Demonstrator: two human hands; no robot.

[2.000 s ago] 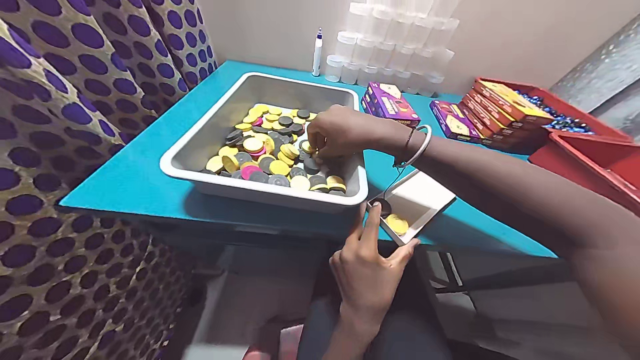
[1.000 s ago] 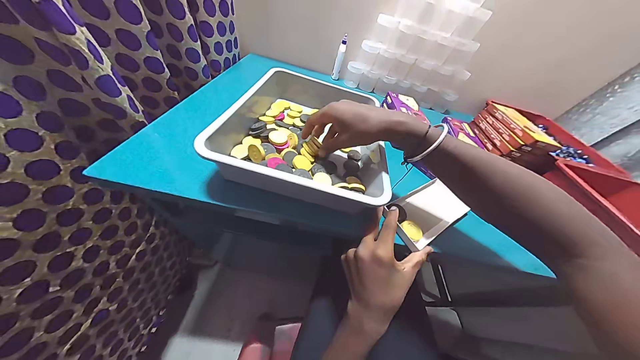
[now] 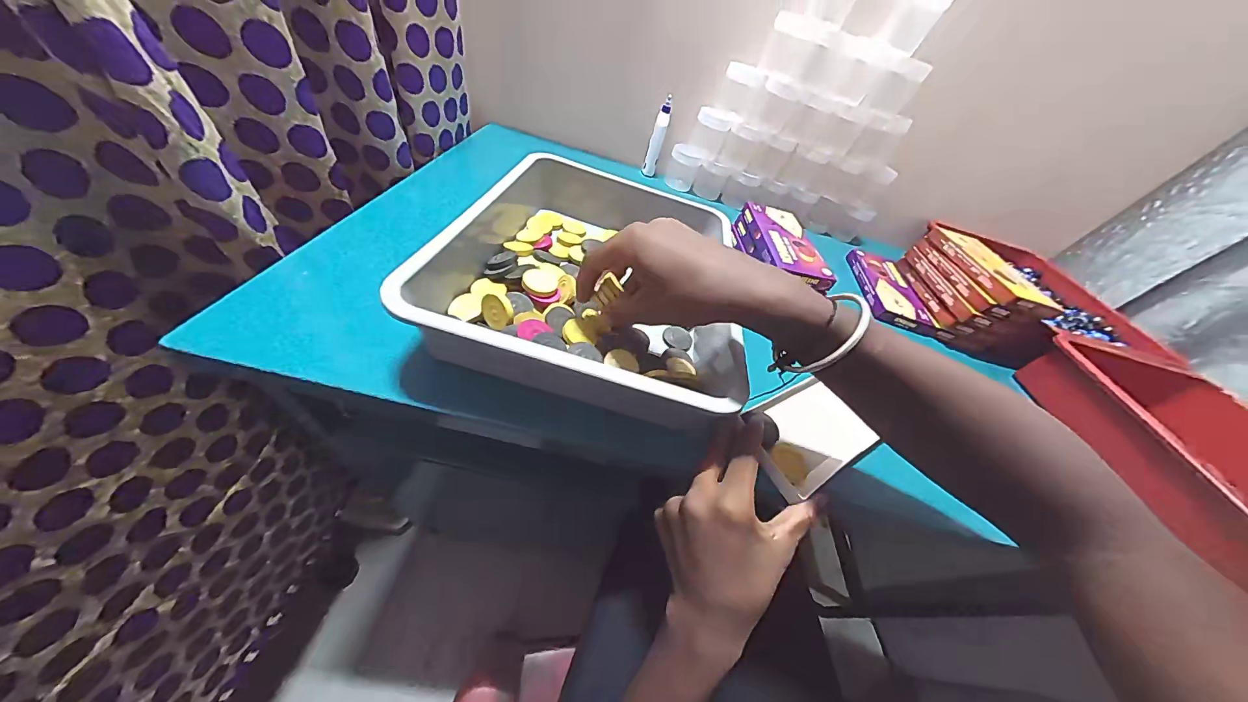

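A deep white plastic tub point(image 3: 575, 375) holds many round discs, yellow, black and pink. Over its right half is my right hand point(image 3: 663, 273), its fingers closed on several yellow discs point(image 3: 609, 289). At the tub's near right corner lies a small open white box point(image 3: 819, 424), tilted toward me, with a yellow disc point(image 3: 792, 462) inside and a dark disc point(image 3: 768, 430) at its left edge. My left hand point(image 3: 726, 536) grips the box's near left side, fingertips by the dark disc. My right wrist bears a white bangle.
Purple card boxes point(image 3: 780, 244) and a row of red and yellow boxes point(image 3: 965, 278) stand right of the tub. Red bins point(image 3: 1150, 409) sit farther right. A marker pen point(image 3: 657, 138) and stacked clear containers point(image 3: 780, 127) are by the wall. A spotted curtain point(image 3: 175, 390) hangs at left.
My right hand, low among the discs two seconds ago, is now higher with yellow discs between its fingers. My left hand stays at the small box. The view has shifted somewhat.
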